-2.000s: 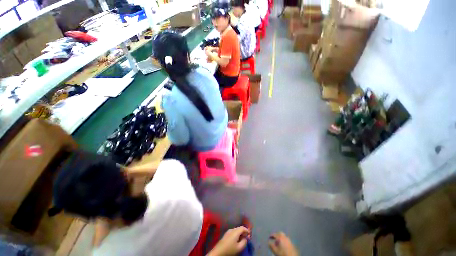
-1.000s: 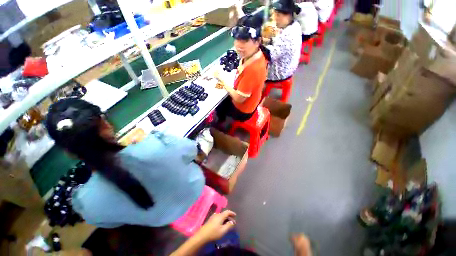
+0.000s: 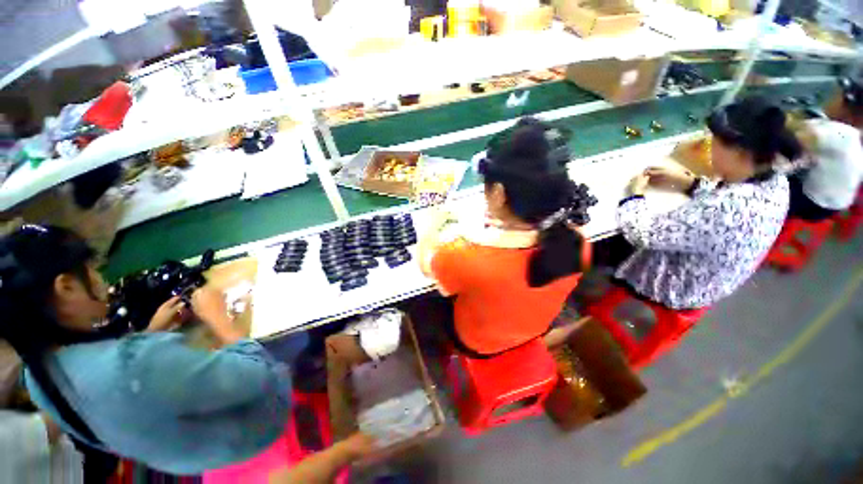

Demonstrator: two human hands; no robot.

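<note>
My left hand [image 3: 345, 454] is low in the frame, blurred, at the near edge of an open brown carton [image 3: 339, 383] on the floor. Its fingers are too unclear to tell whether it holds anything. The carton holds a crumpled white bag [image 3: 380, 333] at its far end and pale flat material [image 3: 397, 418] at its near end. My right hand is not in view.
Seated workers in blue [image 3: 161, 402], orange [image 3: 506, 293] and patterned [image 3: 705, 236] tops line the bench. Black housings [image 3: 364, 250] lie in rows on it. Red stools [image 3: 506, 383] and another carton [image 3: 606, 378] stand right of the near carton.
The view has swung left towards the bench. My left hand has shifted left in the frame, now beside the carton. My right hand has gone out of view.
</note>
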